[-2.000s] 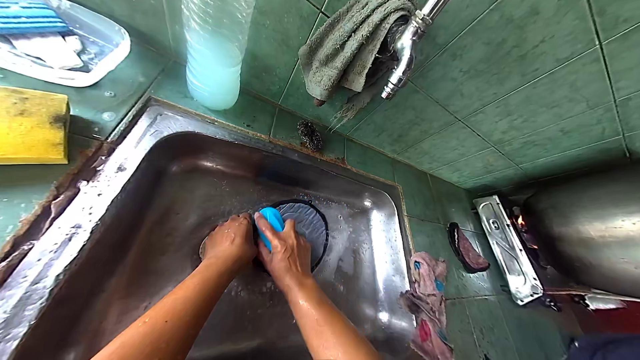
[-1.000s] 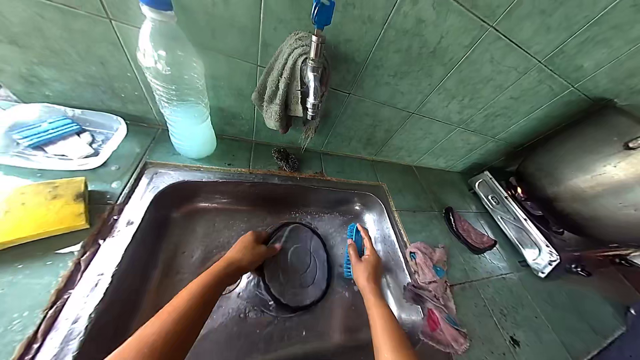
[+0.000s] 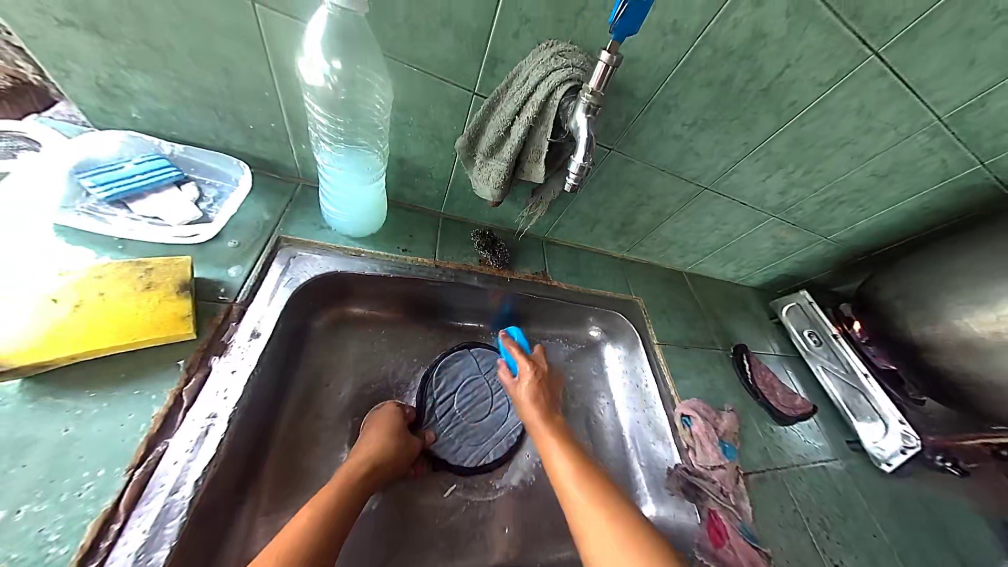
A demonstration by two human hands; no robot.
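Note:
In the stainless steel sink lies a round quilted grey cloth pad with a black border, wet and flat. My left hand grips its left edge, thumb on top. A blue scrubbing brush is in my right hand, at the pad's upper right edge; its bristles are hidden from this angle. Whitish suds show on the sink floor near the pad.
Behind the sink are a chrome faucet with a grey towel, a plastic bottle and a metal scourer. Left: yellow sponge, plastic tub. Right: pink rag, folded pad, stove, large pot.
One second ago the brush in my right hand was in the sink, apart from the pad on its right; now it is at the pad's edge. My left hand still holds the pad's left side.

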